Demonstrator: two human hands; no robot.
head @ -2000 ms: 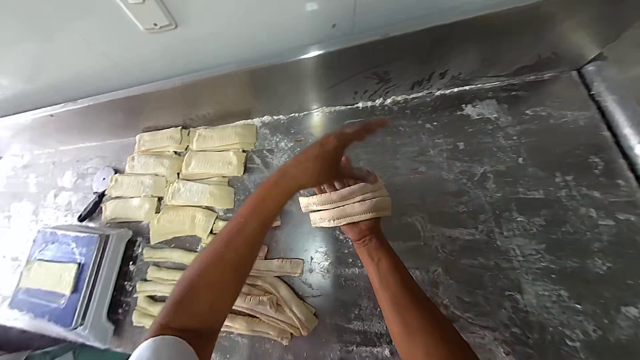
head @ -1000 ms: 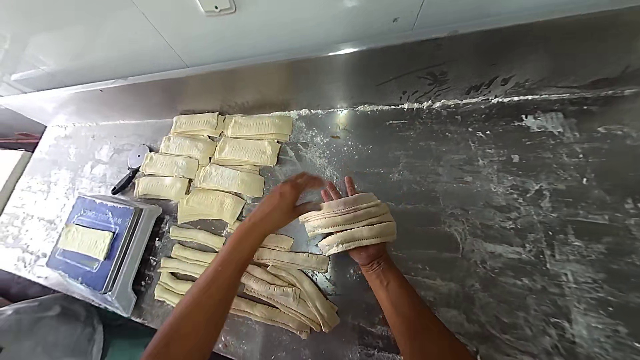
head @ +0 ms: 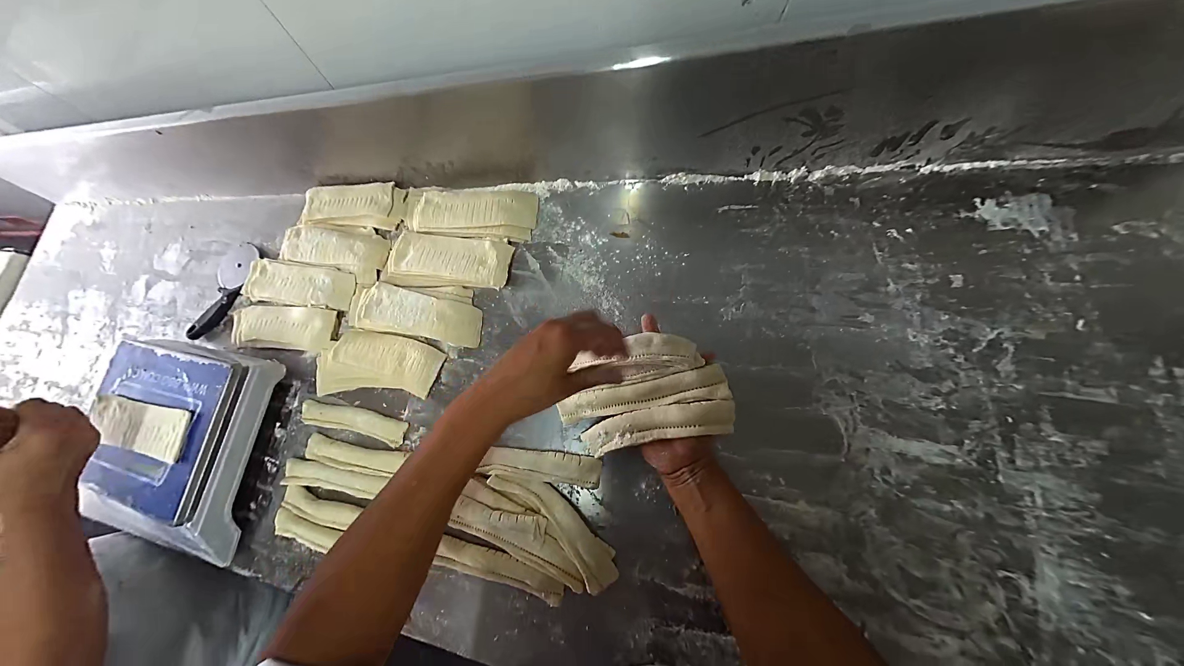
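Several long, flat dough strips with small slits along their edges [head: 657, 393] lie side by side across my right hand [head: 680, 453], which supports them from below, palm up. Over their left ends is my left hand [head: 564, 356], blurred, its fingers at the uppermost strip; whether they pinch it is not clear. Below my left forearm, more dough strips [head: 518, 532] lie loosely on the floured steel worktop [head: 888, 370]. Farther back, short rectangular dough pieces with slits [head: 449, 259] rest in two overlapping columns.
A blue-topped scale [head: 166, 370] at the left bears one dough piece [head: 143, 428]. Another person's hand [head: 51, 444] is beside it at the left edge. A pastry wheel with a black handle [head: 217, 310] lies behind the scale. The steel backsplash [head: 592, 129] runs along the rear.
More dough strips lie across my right hand than two seconds ago. Another person's hand has come into view at the left. The view has shifted.
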